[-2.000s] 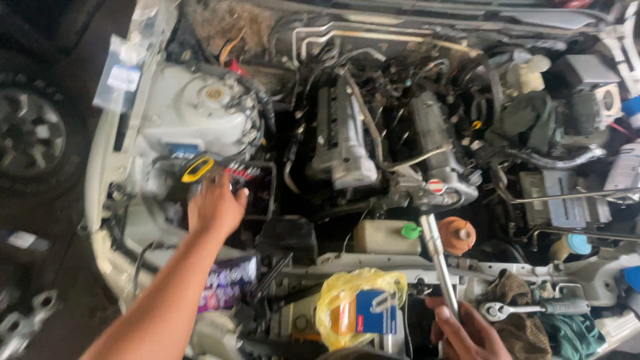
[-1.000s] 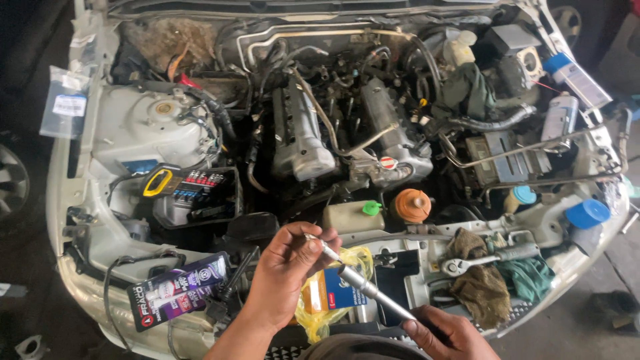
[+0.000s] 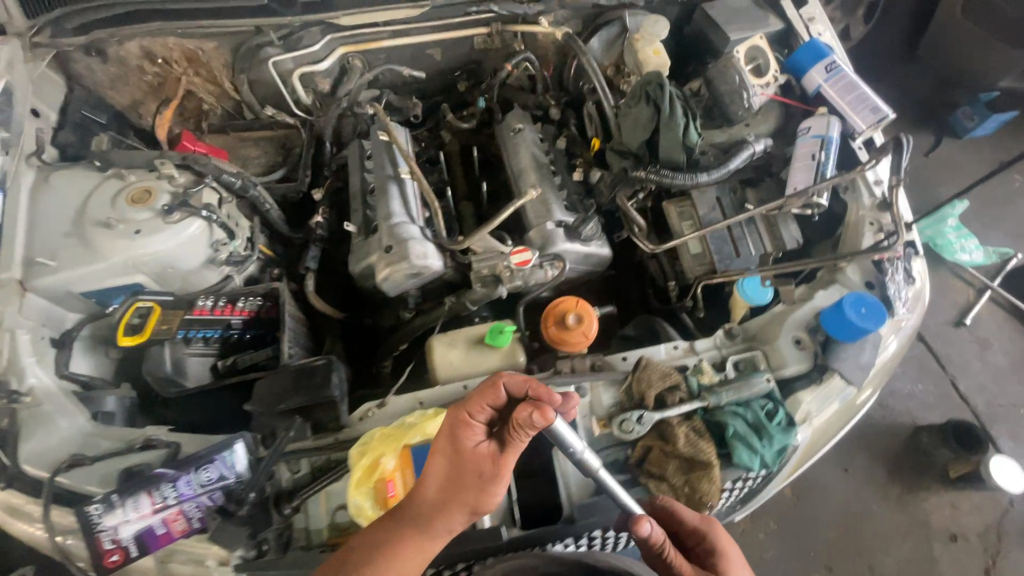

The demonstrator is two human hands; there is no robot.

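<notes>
Near the bottom middle, my left hand [image 3: 492, 448] pinches the upper end of a metal socket extension [image 3: 588, 462], whose wider socket part lies toward that hand. My right hand [image 3: 688, 538] grips the lower end of the same tool. It slants from upper left to lower right above the front edge of a car's engine bay. What my left fingertips cover at the tool's tip is hidden. A ratchet wrench [image 3: 672, 412] lies on brown and green rags right of my hands. The left side holds a tray of screwdriver bits [image 3: 228, 320] with a yellow-framed handle.
The engine's cylinder head covers [image 3: 392, 216] stand mid-bay. A white reservoir with a green cap [image 3: 472, 356] and an orange cap [image 3: 569, 324] are near the front crossmember. A yellow plastic bag [image 3: 376, 464], a purple package [image 3: 164, 508], spray cans [image 3: 814, 156] and metal pipes [image 3: 760, 212] lie around.
My left hand has left the bit tray, where it was two seconds ago, and come to the tool's upper end. My right hand has kept hold of the tool. The view has shifted.
</notes>
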